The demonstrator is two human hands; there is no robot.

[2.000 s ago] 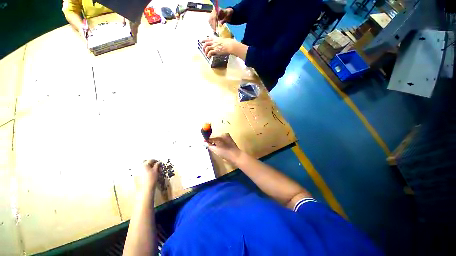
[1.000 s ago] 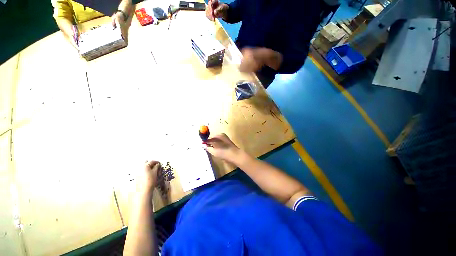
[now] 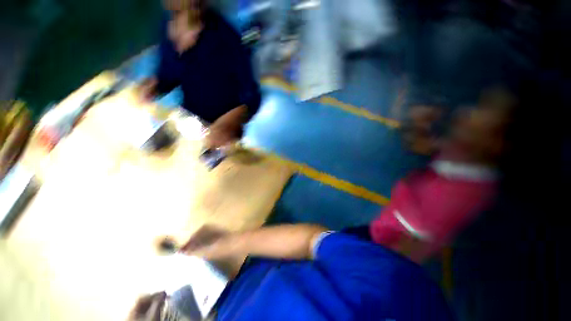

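The view is strongly blurred. My right hand [image 3: 210, 242] is at the table's near edge, with the dark, smeared screwdriver [image 3: 167, 244] at its fingertips. The light metal plate [image 3: 203, 282] lies just below that hand, by my blue clothing. My left hand [image 3: 149, 307] is at the bottom edge, partly cut off, beside the plate's left side. Its fingers are too blurred to tell whether they hold anything. The small screws cannot be made out.
A coworker in navy [image 3: 210, 69] stands across the table [image 3: 250, 194], near a dark-ended stack [image 3: 161, 138] and a small bag [image 3: 213, 157]. A person in red [image 3: 432, 204] is at right. A yellow sleeve [image 3: 12, 131] shows far left. Yellow lines cross the blue floor.
The view has swung right, so the table and my hands appear further left and lower. A person in red has come into view. The navy coworker's hand is now by the small bag.
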